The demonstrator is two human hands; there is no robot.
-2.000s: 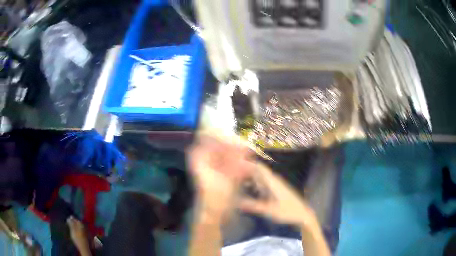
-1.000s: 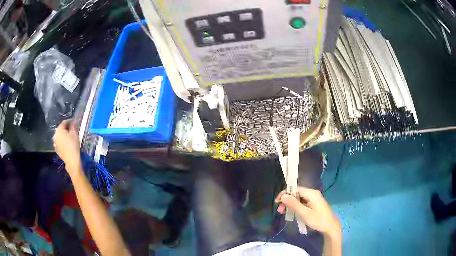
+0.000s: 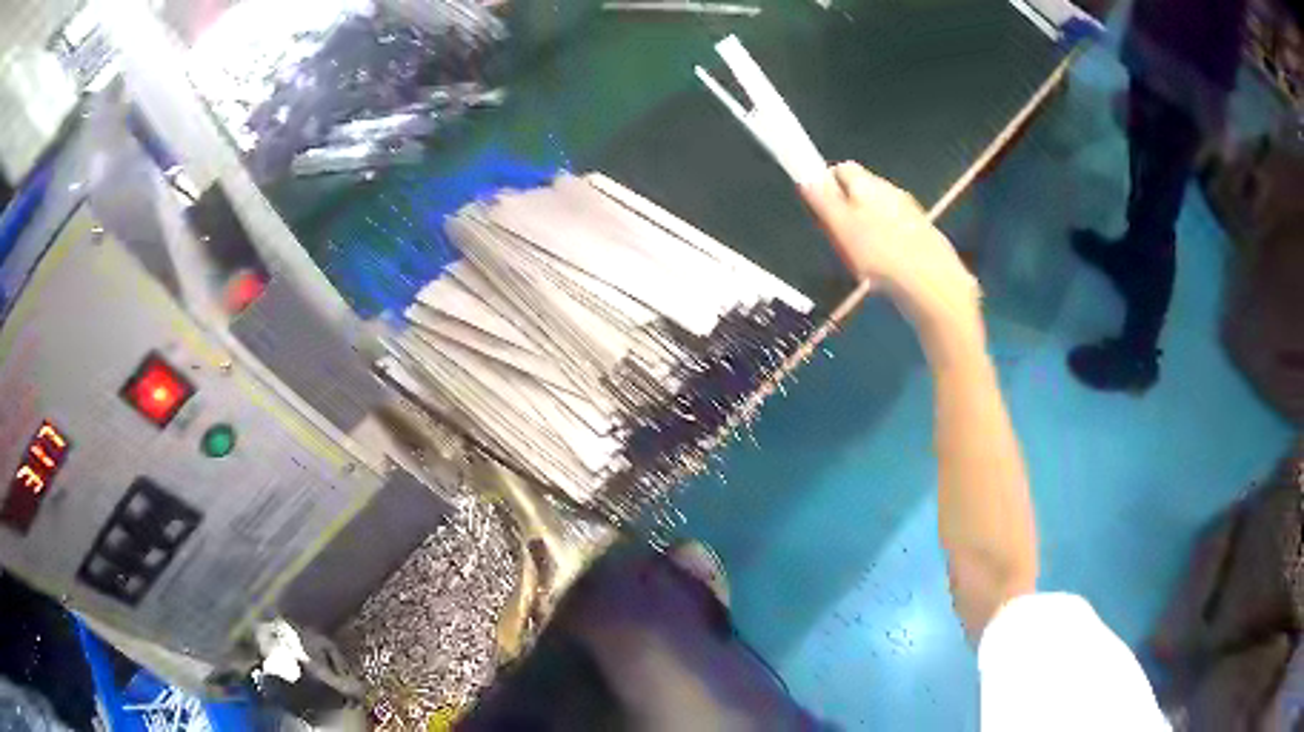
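Observation:
My right hand is raised over the green bench to the right of the strip pile, closed on pale flat strips. Their free ends fan apart, pointing up and left. A pile of long pale strips with dark wire ends lies on the bench below and left of the hand, not touching it. The machine stands at the left with a lit red switch and a red display. My left hand is not in view.
A heap of small metallic pieces lies beside the machine. Part of the blue bin shows at the lower left. Clear plastic bags lie at the upper left. A person's legs stand beyond the bench edge at the right.
The view has swung to the right. My right hand has moved with the strips from over my lap to above the bench. My left hand has gone out of the picture.

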